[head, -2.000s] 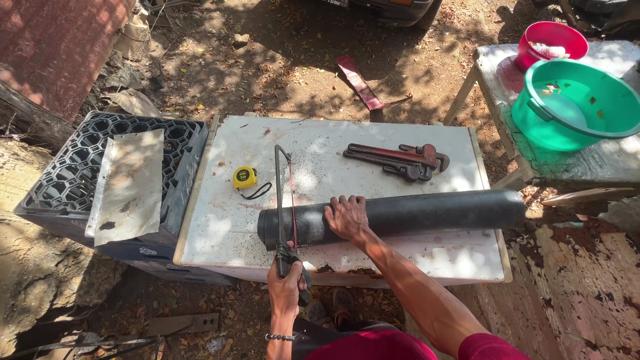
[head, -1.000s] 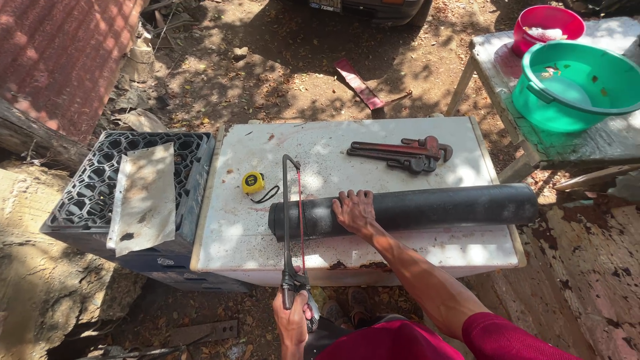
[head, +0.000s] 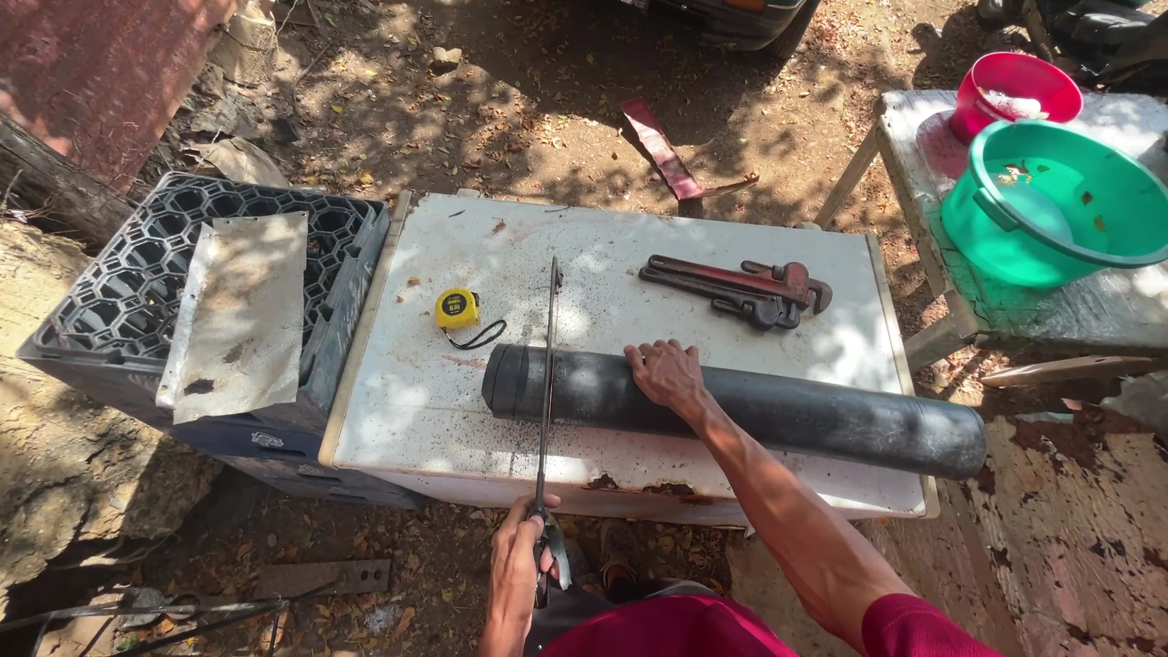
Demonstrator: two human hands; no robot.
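A thick black plastic pipe (head: 821,415) lies across a white, rust-chipped tabletop (head: 429,429), its right end past the table's edge. My right hand (head: 668,374) presses down on the pipe from above. Gripped by its handle in my left hand (head: 525,547), a hacksaw (head: 547,392) crosses the pipe near its left end, with dark shavings scattered around. A yellow tape measure (head: 456,308) with a black wrist strap sits left of the saw. Beyond the pipe lie pipe wrenches (head: 739,290), side by side. How deep the blade sits in the pipe cannot be told.
Black plastic crates (head: 100,356) stand against the table's left side, with a worn sheet (head: 242,319) on top. A side table (head: 1013,319) at right bears a green basin (head: 1049,205) and a pink bowl (head: 1017,96). A red metal strip (head: 662,151) lies on the ground behind.
The hacksaw now stands more upright, its frame nearly in line with its blade, where earlier the frame leaned left. My right hand stays on the pipe. The view has shifted slightly.
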